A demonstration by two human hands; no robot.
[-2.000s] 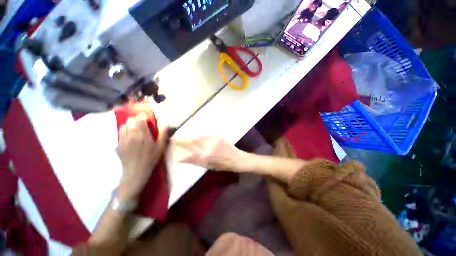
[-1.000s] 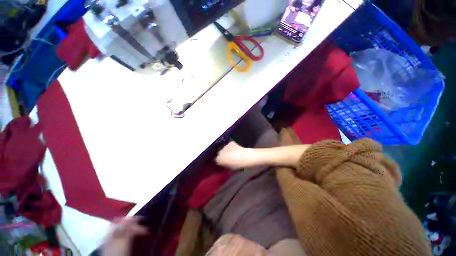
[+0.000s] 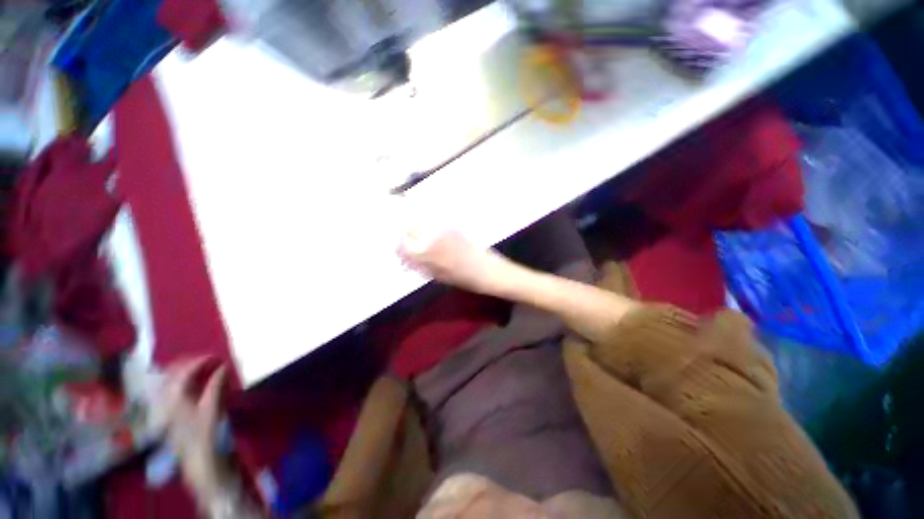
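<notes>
The frame is blurred. A long dark red strip panel (image 3: 172,223) lies along the left side of the white table (image 3: 304,243). My left hand (image 3: 190,400) is at the strip's near end by the table's left front corner; blur hides whether its fingers hold cloth. My right hand (image 3: 438,255) is over the table's front edge, its fingers curled; I cannot tell whether it holds anything. The sewing machine head (image 3: 334,46) is cut off at the top, with no cloth visible under the needle area.
Scissors with yellow and red loops (image 3: 552,86) lie right of the machine. A phone (image 3: 714,30) is at the upper right. A blue basket (image 3: 811,279) with a clear bag stands at the right. Crumpled dark red cloth (image 3: 63,208) lies far left; more hangs below the table edge.
The sewn red piece under the machine two seconds ago is gone from there. My left hand moved left and down to the strip's near end. My right hand rose slightly to the table edge. The view shifted.
</notes>
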